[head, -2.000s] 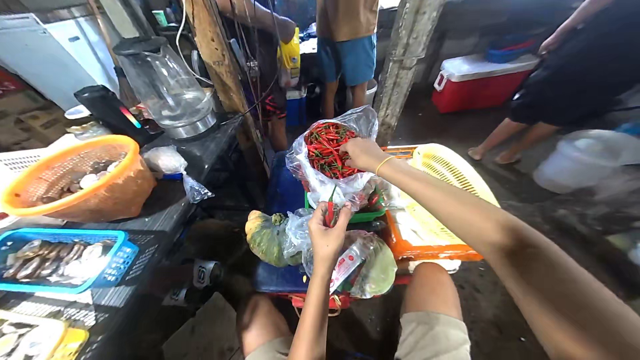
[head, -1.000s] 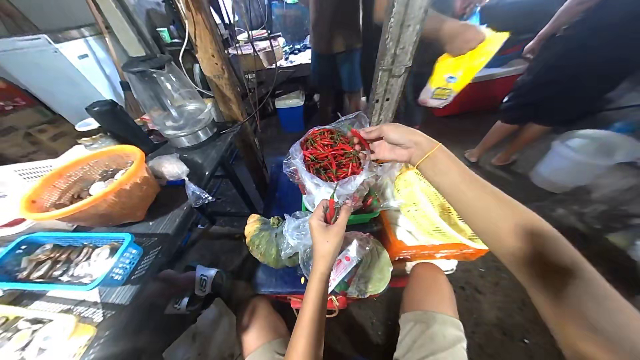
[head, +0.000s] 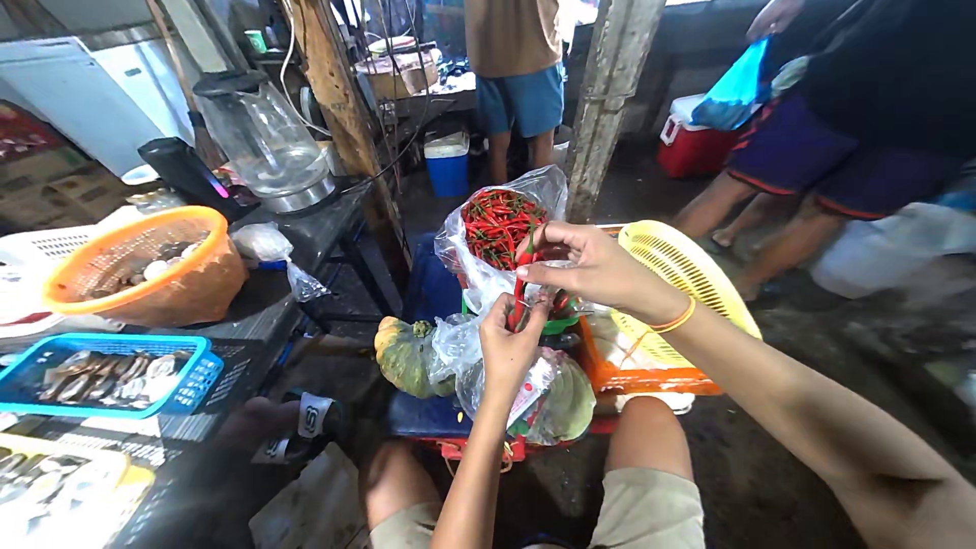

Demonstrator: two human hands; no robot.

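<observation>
Red chili peppers (head: 496, 229) with green stems fill a clear plastic bag (head: 451, 252) in front of me. My left hand (head: 512, 335), just below the bag, is closed around red chilies (head: 519, 299). From the right, my right hand (head: 583, 263) pinches a red chili (head: 528, 248) by thumb and fingers, close above the left hand. An orange band circles my right wrist. Part of a green container (head: 560, 325) shows behind my hands. Left of them lies a green and yellow squash (head: 408, 357), and a pale green vegetable (head: 568, 400) sits below.
A yellow plastic basket (head: 686, 267) rests on an orange tray (head: 656, 379) at right. Shellfish fill a blue basket (head: 202, 381) on the left table, beside an orange basket (head: 217, 267) and a glass pitcher (head: 267, 145). A wooden post (head: 335, 84) stands ahead. People stand beyond.
My right hand has moved from the chili bag to my left hand, with a chili in its fingers. At right, a person now holds a blue bag; the yellow bag is out of view.
</observation>
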